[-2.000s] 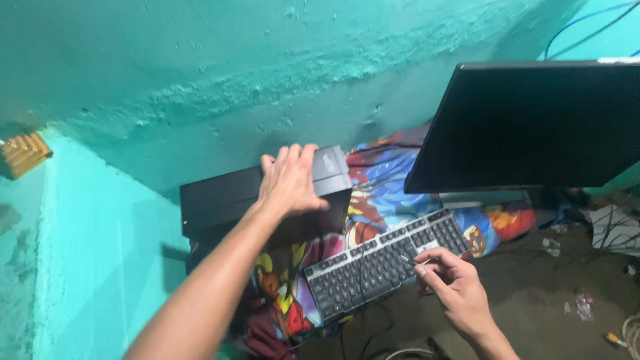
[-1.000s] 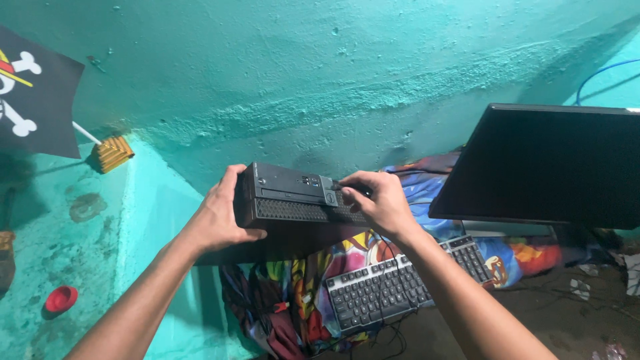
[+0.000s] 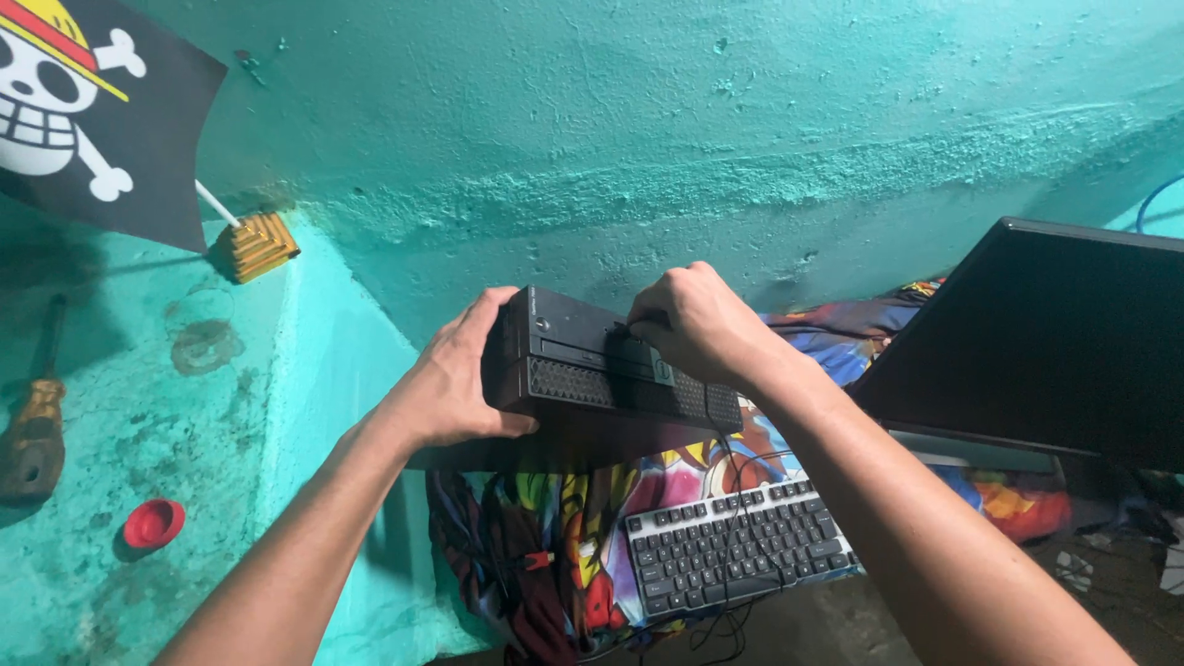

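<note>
A black Dell desktop computer case (image 3: pixel 592 370) stands at the middle, its front panel with ports and a disc drive turned toward me. My left hand (image 3: pixel 453 379) grips the case's left end, thumb below and fingers over the top. My right hand (image 3: pixel 694 319) pinches something small and dark, seemingly a cable plug, against the front panel by the ports; the fingers hide most of it. A thin black cable (image 3: pixel 731 462) hangs below that hand and runs over the keyboard (image 3: pixel 740 546), which lies on a colourful cloth (image 3: pixel 592 555).
At right stands a black monitor (image 3: pixel 1027 342). On the turquoise ledge at left are a screwdriver (image 3: pixel 37 435), a red cap (image 3: pixel 154 524) and a yellow stepped base (image 3: pixel 259 248) holding a black skull flag (image 3: pixel 120 111). A turquoise wall (image 3: pixel 647 139) rises behind the case.
My left hand has gone from the top of the case to its left end. My right hand has moved from above the keyboard to the front panel. The case has been turned. The view has shifted left.
</note>
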